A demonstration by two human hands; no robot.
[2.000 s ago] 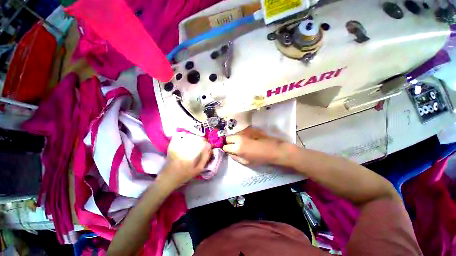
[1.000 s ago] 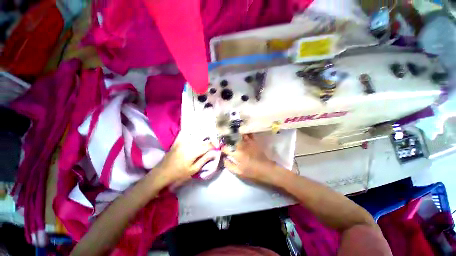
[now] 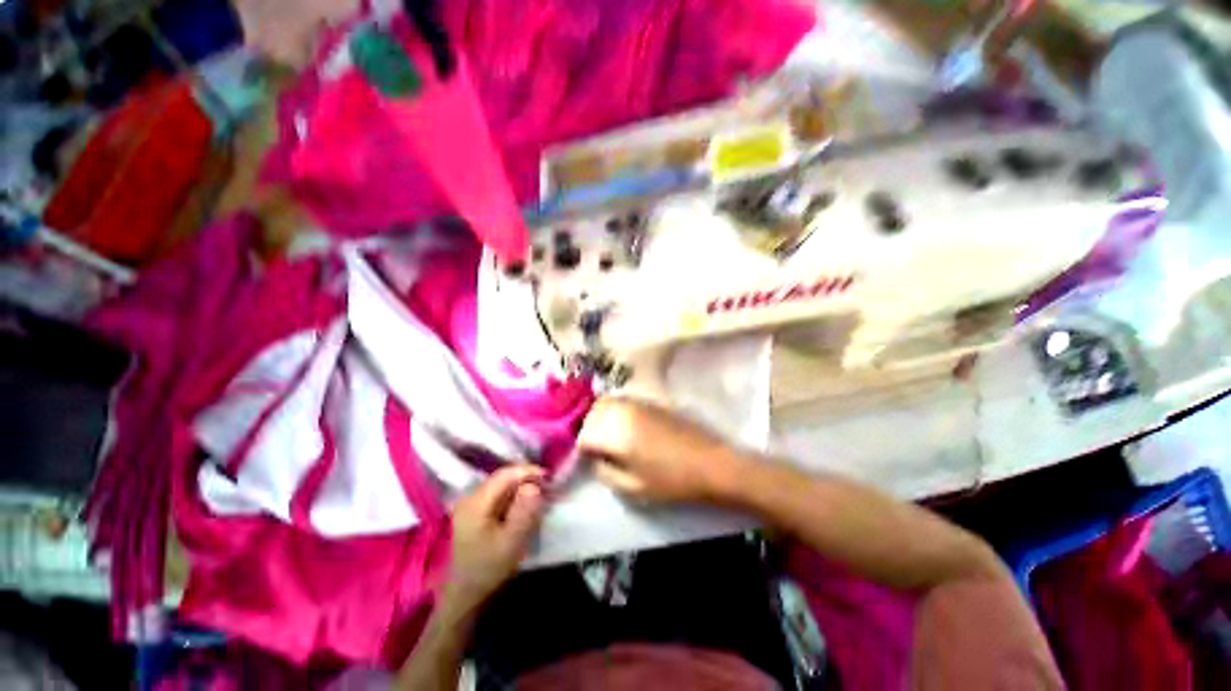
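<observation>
The magenta and white garment (image 3: 371, 432) lies left of the needle, and a bunched magenta part of it reaches up to the presser foot (image 3: 594, 362). My left hand (image 3: 497, 520) pinches the garment's edge near the table's front edge. My right hand (image 3: 641, 450) is closed on the magenta fabric just in front of the presser foot. The cream-white sewing machine (image 3: 918, 243) with red lettering stands behind my hands. The picture is blurred, and the needle cannot be made out.
A pink pointed pouch (image 3: 466, 155) hangs at the machine head's left end. A magenta heap (image 3: 621, 61) lies behind. Dark magenta strips (image 3: 142, 473) hang at left. A blue basket (image 3: 1188, 497) stands lower right, a red basket (image 3: 132, 169) upper left. A white piece (image 3: 722, 385) lies under the arm.
My left hand has moved down, towards me, away from the needle. A white panel and magenta fabric now stretch from the left up to my hands. My right hand stays close to the presser foot.
</observation>
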